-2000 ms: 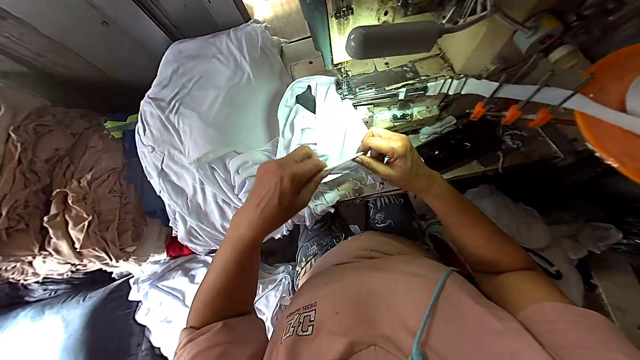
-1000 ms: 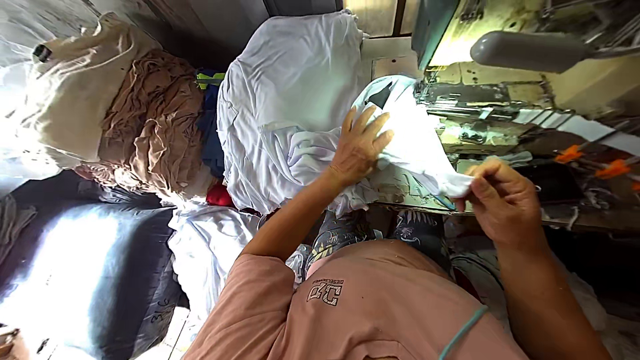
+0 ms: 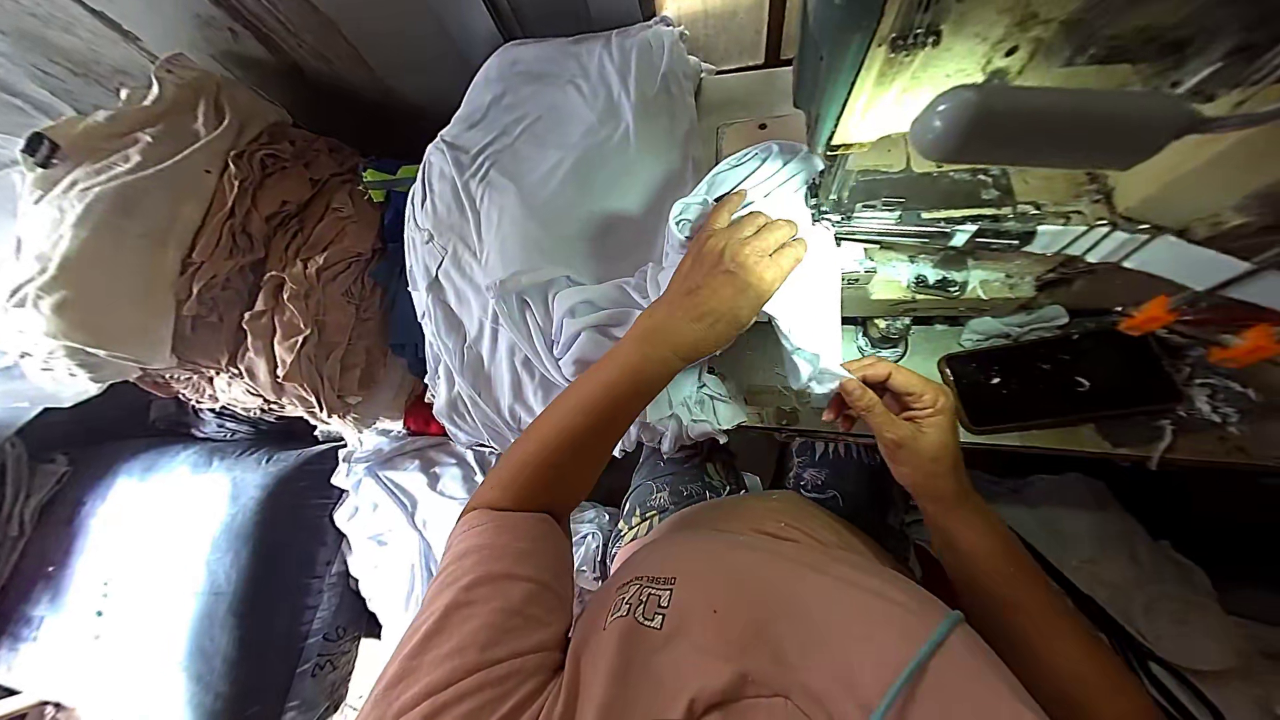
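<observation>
A piece of white fabric (image 3: 800,300) lies on the bed of a sewing machine (image 3: 900,235), its right edge against the metal parts. My left hand (image 3: 740,265) rests spread on this fabric, fingers apart, pressing from above. At the cloth's lower corner, my right hand (image 3: 895,405) pinches the edge between thumb and fingers. A white tape (image 3: 1150,260) runs in from the right to the machine. Beside my left arm a large heap of white cloth (image 3: 570,160) covers the table and reaches the piece under my hand.
A dark phone (image 3: 1060,380) lies right of my right hand, near orange clips (image 3: 1150,315). A grey lamp-like part (image 3: 1050,125) hangs over the machine. Brown cloth (image 3: 280,270) is piled at the left, above a large dark bag (image 3: 170,560). More white cloth (image 3: 410,510) hangs below the heap.
Two seconds ago both hands held the white fabric close together; my left hand now lies flat on it and my right pinches its lower corner. The view has shifted left.
</observation>
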